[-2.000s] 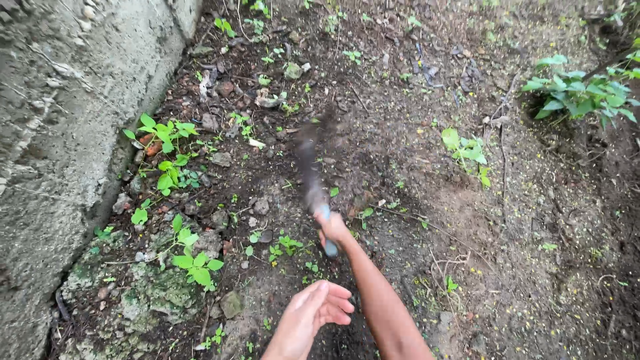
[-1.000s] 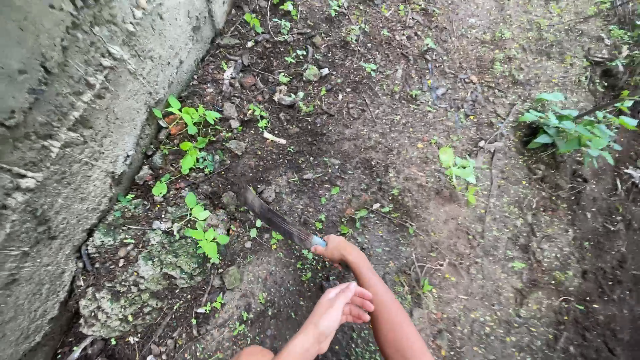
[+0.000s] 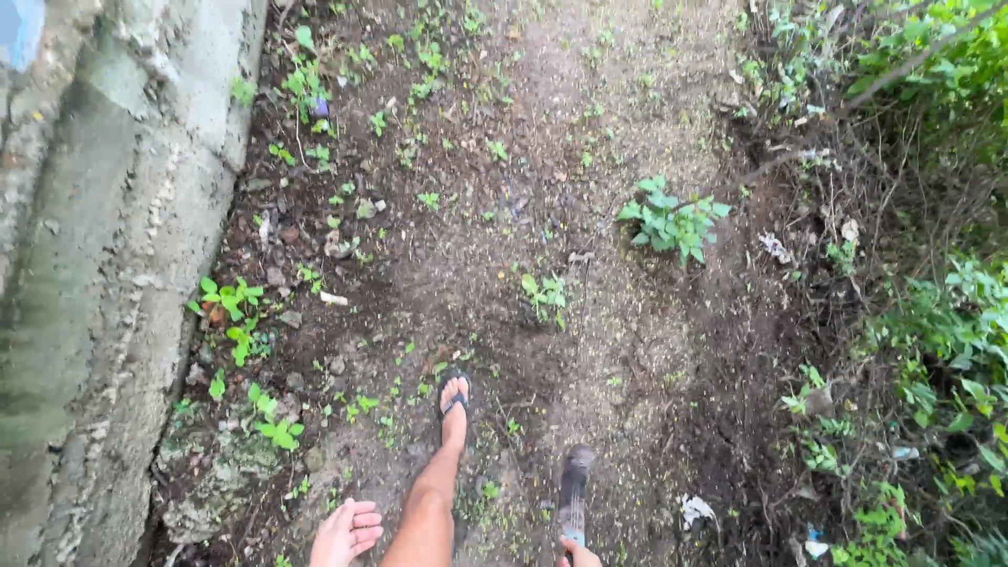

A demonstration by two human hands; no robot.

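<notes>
My right hand (image 3: 579, 554), at the bottom edge, is closed on the light blue handle of a machete (image 3: 574, 492). The dark, broad blade points forward over the bare soil. My left hand (image 3: 346, 533) is empty at the lower left, its fingers slightly curled and apart from the thumb. Between the hands, my leg reaches forward, with the foot in a dark flip-flop (image 3: 454, 394) on the ground. A small leafy weed (image 3: 545, 298) grows ahead of the foot, and a bushier green plant (image 3: 676, 219) stands farther ahead to the right.
A rough concrete wall (image 3: 118, 315) runs along the left side. Beside its base are green seedlings (image 3: 232, 299) and a mossy rock (image 3: 209, 480). Dense brush (image 3: 945, 339) lines the right. White litter (image 3: 696, 510) lies on the soil at the lower right.
The machete, earlier pointing left across the ground, now points forward at the lower right. My hands have moved apart. A foot in a flip-flop has come into sight. The view takes in more ground ahead.
</notes>
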